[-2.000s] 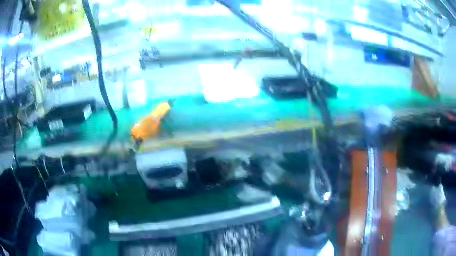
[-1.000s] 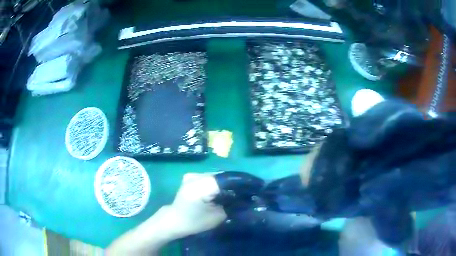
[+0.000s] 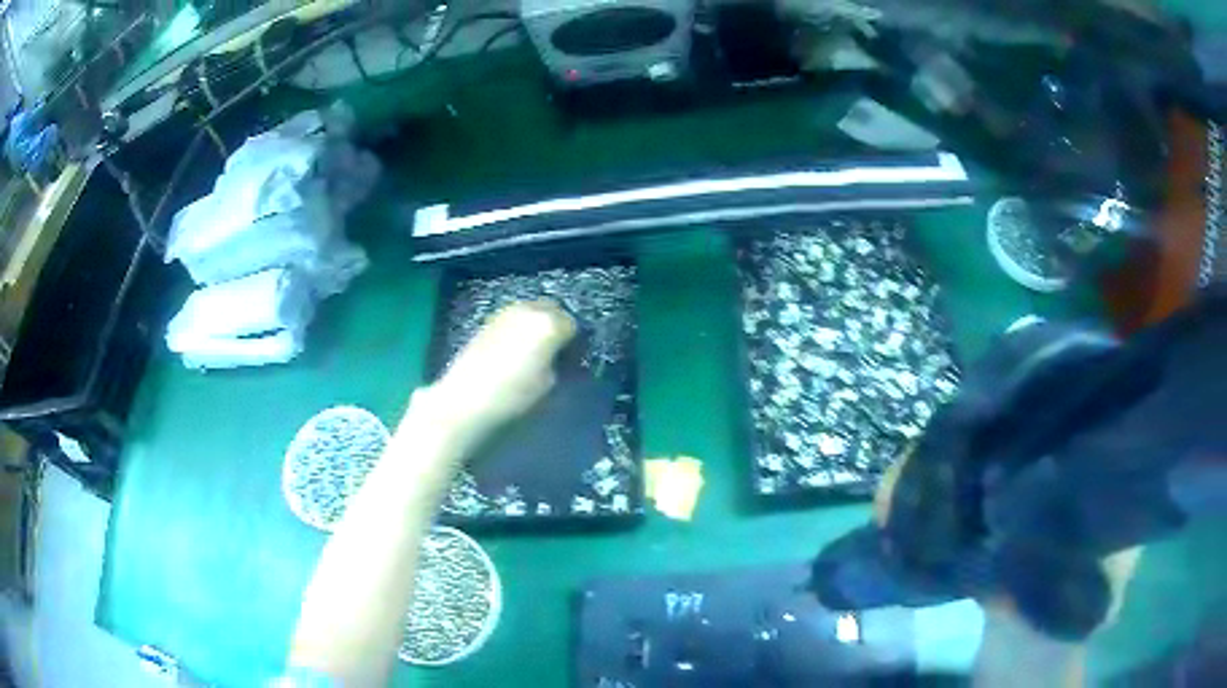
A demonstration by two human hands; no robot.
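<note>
My left hand (image 3: 505, 363) is over the left parts tray (image 3: 538, 518), its fingertips curled down at the small silver parts; whether they hold any is hidden. My right hand (image 3: 1019, 652) shows only as a pale patch at the lower right, mostly hidden by a large blurred dark tool (image 3: 1063, 470); its grip cannot be seen. A flat black plate (image 3: 727, 625) with small openings lies at the bottom centre, cut off by the frame edge. The right black tray (image 3: 848, 363) is heaped with black and silver transistors.
Two round dishes of tiny silver screws (image 3: 337, 466) stand left. Pale yellow pieces (image 3: 674, 487) lie between the trays. A white-striped bar (image 3: 693, 208) lies behind them. Wrapped bundles (image 3: 242, 316) are back left, a grey device (image 3: 606, 38) at the back, a red-brown board (image 3: 1191, 215) right.
My left hand has moved from the dark object at the bottom centre up to the left tray. More of the flat black plate shows. The camera view has shifted, and the trays appear lower and farther right.
</note>
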